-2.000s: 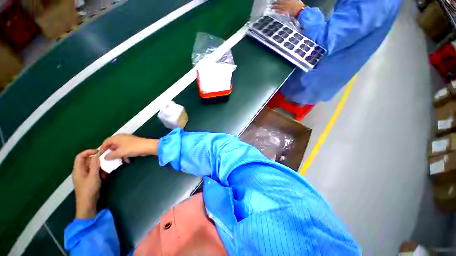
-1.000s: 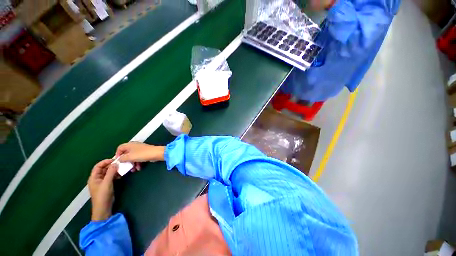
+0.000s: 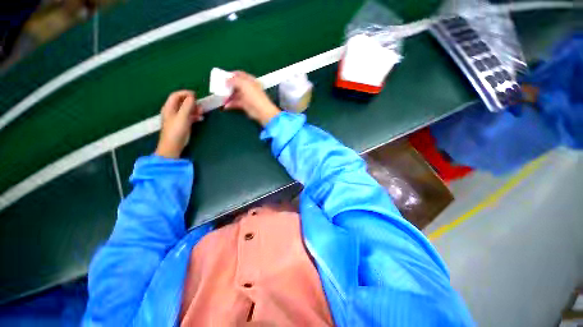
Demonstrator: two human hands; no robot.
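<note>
A small white wipe (image 3: 221, 82) is held at the fingertips of my right hand (image 3: 247, 94), over the white rail at the belt's near edge. My left hand (image 3: 177, 119) is apart from it, to the left, with its fingers curled together near the rail. Whether it holds anything small is too blurred to tell. A whitish squat bottle (image 3: 295, 93) stands on the bench just right of my right hand.
A red-orange rimmed dark bin (image 3: 359, 87) with a white stack and clear bag stands right of the bottle. A grey parts tray (image 3: 475, 59) under clear plastic lies farther right, beside a person in a blue smock. The green conveyor belt (image 3: 140, 71) runs beyond the rail.
The view has turned to the right. My hands have come apart; the wipe, formerly between both hands, is now with my right hand only.
</note>
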